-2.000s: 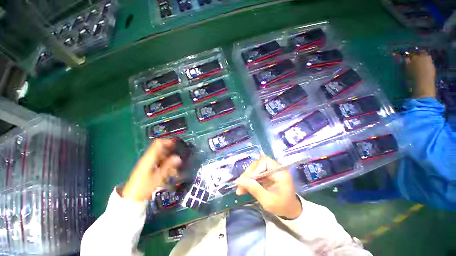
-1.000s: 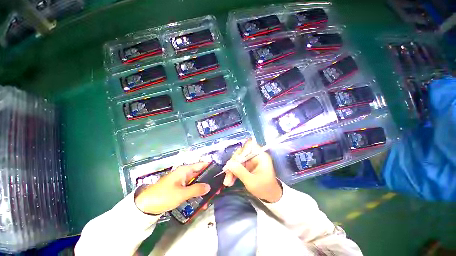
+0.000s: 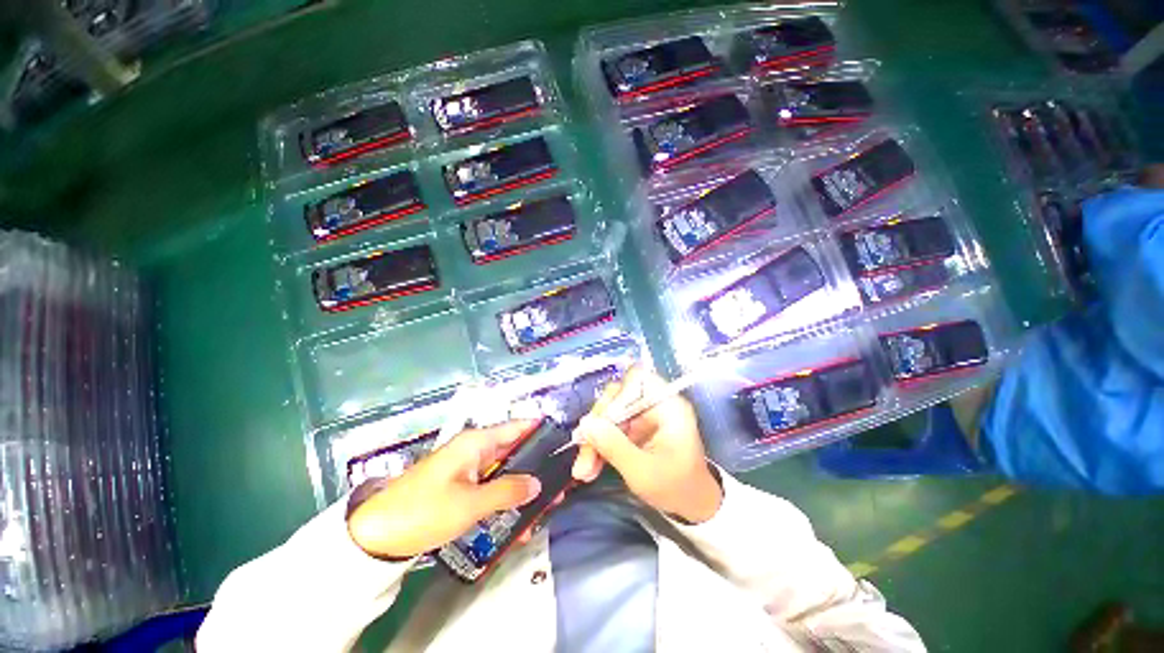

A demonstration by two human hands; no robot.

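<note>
My left hand (image 3: 440,496) holds a black phone body (image 3: 480,542) with a red side edge, tilted, low in front of my coat. Its silvery-blue electronics end points down toward me. My right hand (image 3: 645,440) holds a thin pale stick, probably tweezers (image 3: 642,406), with its tip at the black upper part of the phone. Any small part at the tip is too small to tell. The left clear tray (image 3: 383,361) holds several phone bodies and has a bare pocket in its left column. Phones in its nearest row are partly hidden by my hands.
A second clear tray (image 3: 659,306) of phones lies to the right. Stacked clear trays (image 3: 77,447) stand at the left edge. At the right are a person's blue sleeve (image 3: 1085,370), another tray (image 3: 1008,166) and a blue stool (image 3: 900,449). More trays show at the top left.
The dark phone that my blurred left hand held over the left tray is now low before my coat. The white-squared sheet no longer shows. My right hand's tool now meets the phone. The neighbour's arm has shifted.
</note>
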